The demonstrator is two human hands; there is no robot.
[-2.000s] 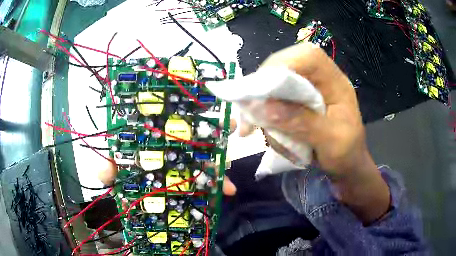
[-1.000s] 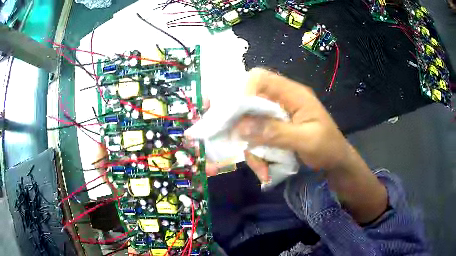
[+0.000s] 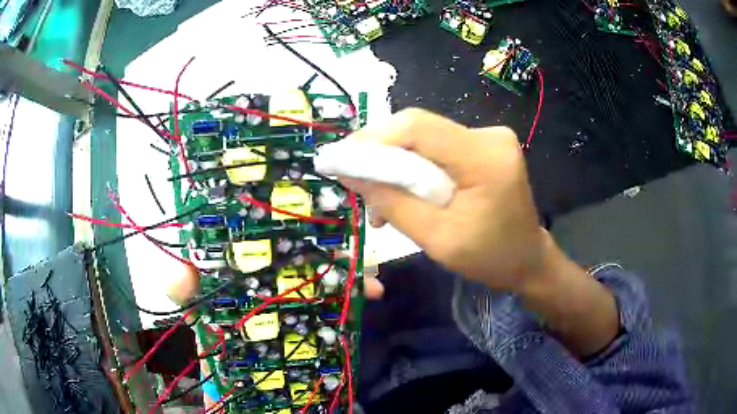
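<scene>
The populated PCB panel [image 3: 271, 259] is held up in front of me, with yellow transformers in rows and red and black lead wires hanging off both sides. My left hand [image 3: 183, 283] is mostly hidden behind the panel; its thumb shows at the left edge and a fingertip at the right edge, gripping it. My right hand [image 3: 461, 190] pinches a folded white cloth [image 3: 392, 168]. The cloth's tip is over the panel's upper right edge; whether it touches the parts cannot be told. A bit of blue band shows at the lower left of the panel.
A white sheet [image 3: 182, 61] lies under the panel on a black mat [image 3: 452, 89]. A single board [image 3: 509, 65] lies on the mat. More panels lie at the top and far right [image 3: 695, 93]. A tray of black pieces [image 3: 52, 323] is at left, beside a metal frame.
The panel moved left and then back right. My right hand moved in towards the panel's upper right, and the cloth, loosely bunched before, now shows as a narrow fold.
</scene>
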